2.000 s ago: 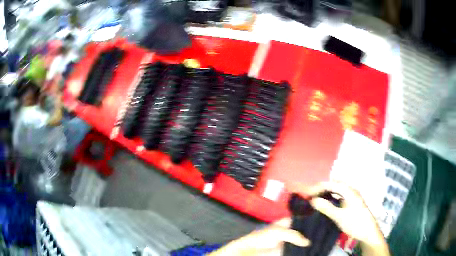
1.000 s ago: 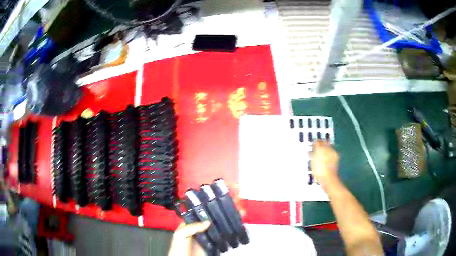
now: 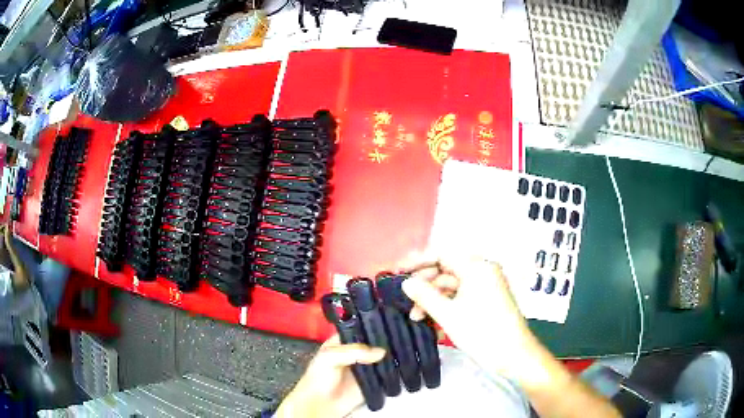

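Note:
My left hand (image 3: 330, 377) holds several black handle housings (image 3: 382, 347) fanned side by side, ringed heads pointing up, near the bench's front edge. My right hand (image 3: 473, 314) has its fingertips on the head of a housing at the right of the fan; whether a small piece is between them is hidden. The adhesive oval sheet (image 3: 481, 208) lies to the right across the red surface and green mat, black ovals on its right part, some missing. Housing rows (image 3: 285, 208) lie in overlapping columns on the left of the red bench (image 3: 375, 90).
A mobile phone (image 3: 417, 35) lies at the back. A dark plastic bag (image 3: 122, 82) sits back left. A dotted sheet (image 3: 604, 65) lies behind a white post (image 3: 624, 73). A brown block (image 3: 692, 265) lies on the green mat (image 3: 653, 212). Grey trays (image 3: 179, 400) stand front left.
My right hand has moved left from the oval sheet to the heads of the held housings. The view has shifted, and my left hand still holds the fan.

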